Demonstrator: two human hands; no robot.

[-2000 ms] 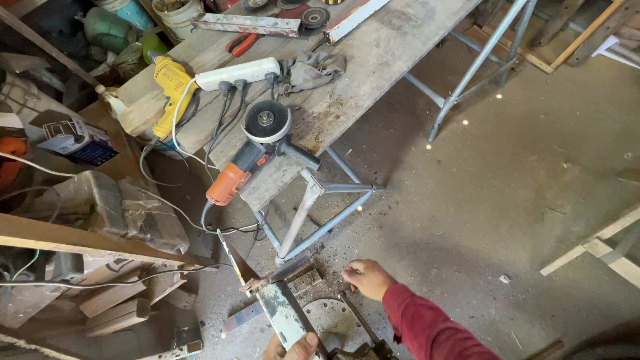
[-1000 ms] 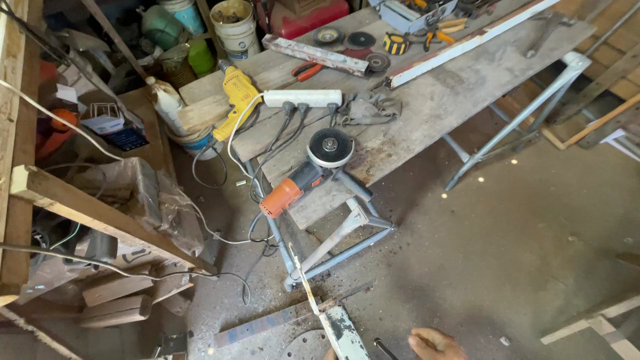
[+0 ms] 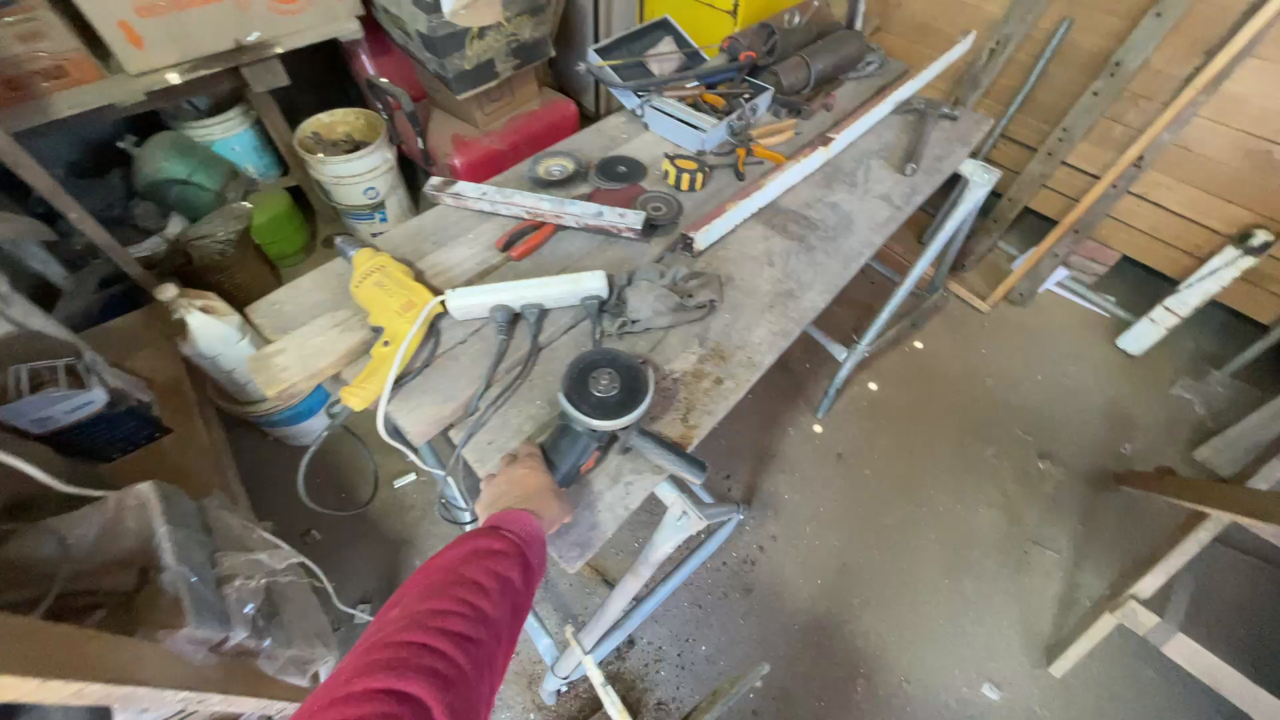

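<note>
My left hand [image 3: 522, 490], at the end of a dark red sleeve, is closed around the rear body of an angle grinder [image 3: 574, 450]. The grinder lies at the near end of the plank workbench, its black disc [image 3: 604, 387] facing up and its side handle pointing right. Most of its orange body is hidden under my hand. My right hand is out of view. Just beyond the grinder are a white power strip [image 3: 527, 295] with plugs in it and a crumpled grey cloth [image 3: 664, 298]. A yellow power drill [image 3: 388, 315] rests to their left.
The bench [image 3: 770, 290] also bears a painted metal bar [image 3: 535, 207], a long white one [image 3: 840, 140], loose discs, a tape measure [image 3: 685, 172], a hammer [image 3: 925, 130] and an open toolbox [image 3: 700, 120]. Cables hang off its left edge. A metal trestle leg [image 3: 640, 580] stands below its near corner.
My left hand has moved from the white metal piece at the bottom to the grinder and taken hold of it. My right hand has left the view. The view has shifted up the bench.
</note>
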